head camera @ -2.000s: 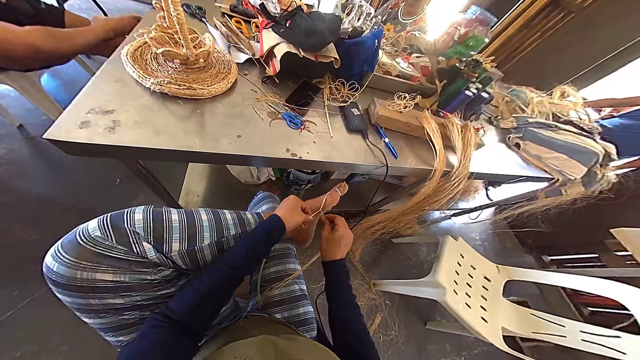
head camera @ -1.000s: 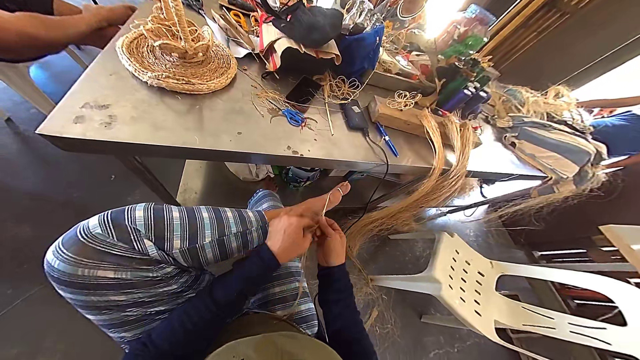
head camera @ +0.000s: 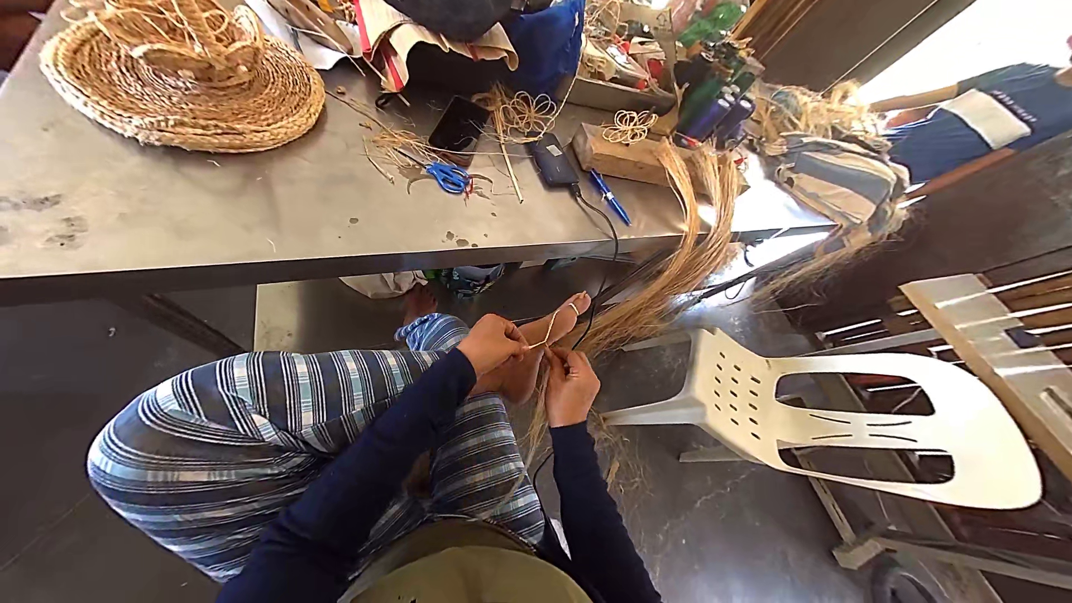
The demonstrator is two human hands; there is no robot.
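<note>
My left hand (head camera: 494, 342) pinches one part of a thin fibre cord (head camera: 548, 328), which loops around the big toe of my bare foot (head camera: 536, 356). On the other side of the foot, my right hand (head camera: 572, 385) pinches strands of the same cord between thumb and fingers. Loose fibres trail down beside the right hand. A long bundle of pale brown plant fibre (head camera: 662, 289) hangs over the table edge, to the right of the foot.
On the metal table (head camera: 276, 222) lie a coiled fibre piece (head camera: 184, 92), blue-handled scissors (head camera: 450, 177), a phone (head camera: 459, 126), a blue pen (head camera: 610, 198), a black device with a cable (head camera: 553, 161) and a wooden block (head camera: 624, 157). A white plastic chair (head camera: 737, 394) stands right; a person (head camera: 997, 117) is beyond.
My hands were close together a second ago and are now apart, on either side of the cord. The view has moved nearer to the table, and the person at the left has mostly left it.
</note>
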